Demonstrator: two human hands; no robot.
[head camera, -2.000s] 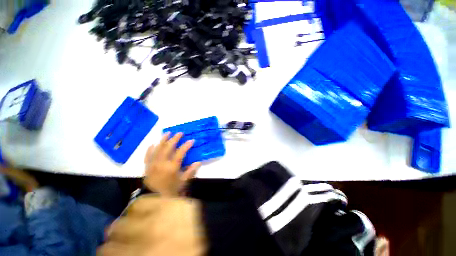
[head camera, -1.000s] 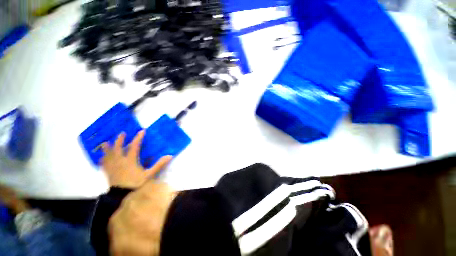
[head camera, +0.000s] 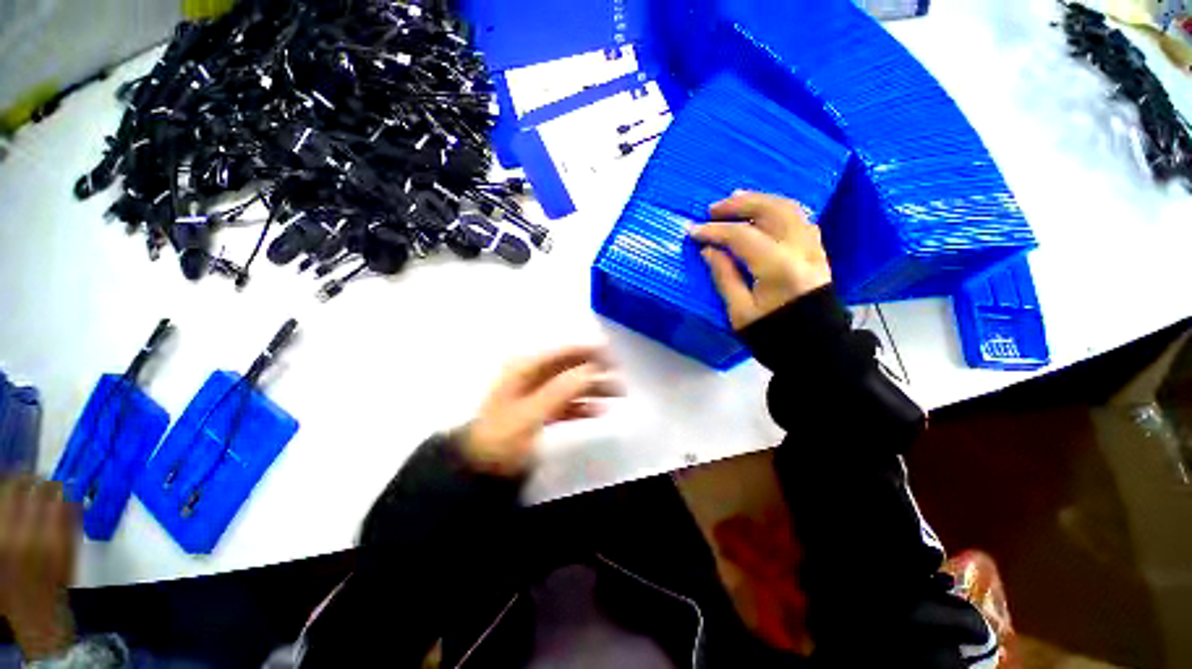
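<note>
My right hand (head camera: 765, 255) is on the near part of a leaning stack of blue trays (head camera: 732, 170), fingertips on its ridged edges; whether they grip one tray is unclear. My left hand (head camera: 543, 405) is blurred over the table at centre, fingers apart, empty. Two loaded blue trays lie at the left, one (head camera: 216, 457) beside another (head camera: 111, 444). Each has dark connectors across it and a black cable end sticking out past its far edge.
A tangled black cable pile (head camera: 314, 131) is at the far left. Flat blue-and-white cards (head camera: 575, 98) lie beside the stack. A longer tray stack (head camera: 902, 131) and single tray (head camera: 1004, 320) are at right. A second cable bundle (head camera: 1131, 92) is far right. Another person's hand (head camera: 37, 562) is lower left.
My left hand has left the loaded trays and moved toward centre. My right hand has gone from the lower foreground to the tray stack. The view has shifted right.
</note>
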